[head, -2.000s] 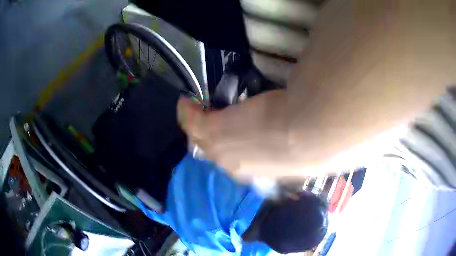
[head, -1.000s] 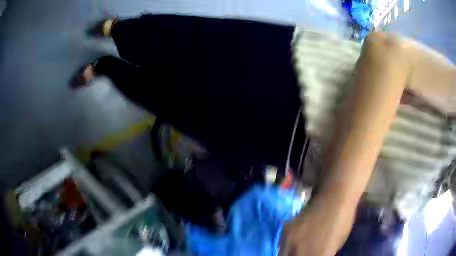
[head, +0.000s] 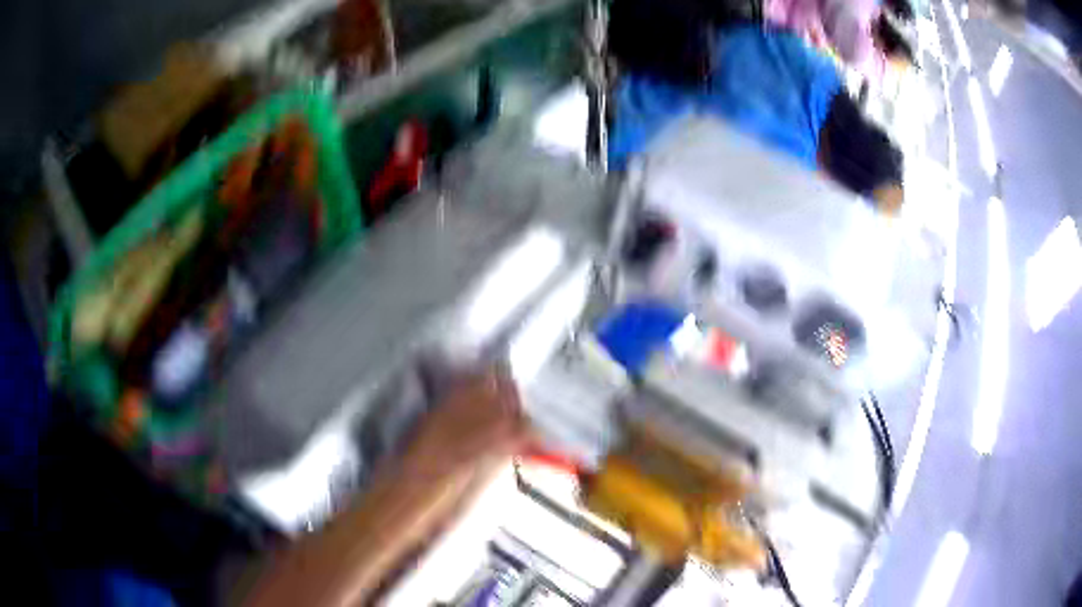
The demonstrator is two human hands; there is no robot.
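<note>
A bare forearm and hand reach in from the lower left. By its place it looks like my right hand [head: 469, 421], but the blur leaves this unsure. The fingers are at or near a long grey metal box [head: 368, 314], beside a white and yellow fixture [head: 647, 498]. Whether they touch or grip anything cannot be told. A grey-white machine housing [head: 759, 178] with dark round knobs or gauges stands beyond, with a blue part [head: 641, 336] next to it. My left hand is not in view.
A green-rimmed basket [head: 344, 166] of mixed small pieces lies at the left. A red item [head: 399, 166] is near it. A person in a blue smock [head: 771, 95] is at the top. Black cables [head: 880, 451] hang at the right. The view is sideways and blurred.
The view has swung from the floor and a person in striped top and dark trousers to the bench machine and basket. That person's arm is gone; another forearm has entered lower left.
</note>
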